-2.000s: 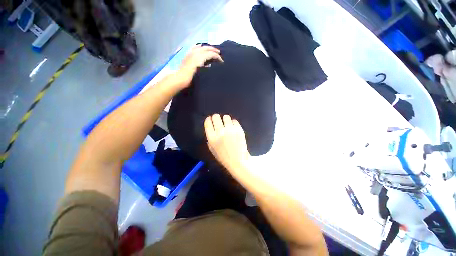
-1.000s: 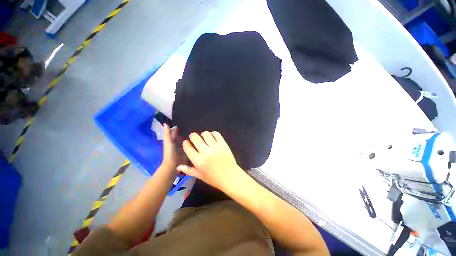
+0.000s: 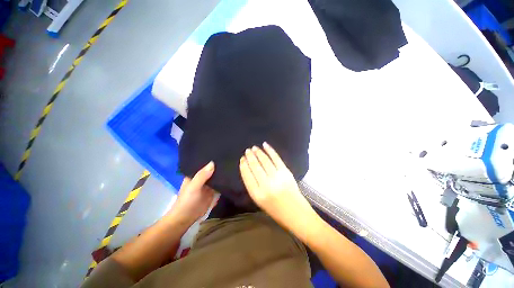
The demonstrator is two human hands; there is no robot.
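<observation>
A broad black fabric panel (image 3: 251, 90) lies flat at the left end of the white table, its near edge reaching the table's front edge. My left hand (image 3: 197, 194) holds the panel's near left corner, thumb on top and fingers hidden under the cloth. My right hand (image 3: 270, 174) lies flat on the near part of the panel, fingers extended and close together. Whether the panel is one layer or several cannot be told.
A second black piece (image 3: 366, 34) lies at the table's back. The sewing machine (image 3: 484, 157) stands at right, with black thread snips (image 3: 417, 208) nearby. A blue crate (image 3: 146, 138) sits below left. A tied black bundle (image 3: 476, 90) lies at the far right.
The person at the upper left has left the view. The panel's near edge has spread out and flattened. My left hand now grips its corner, and my right hand has moved slightly right.
</observation>
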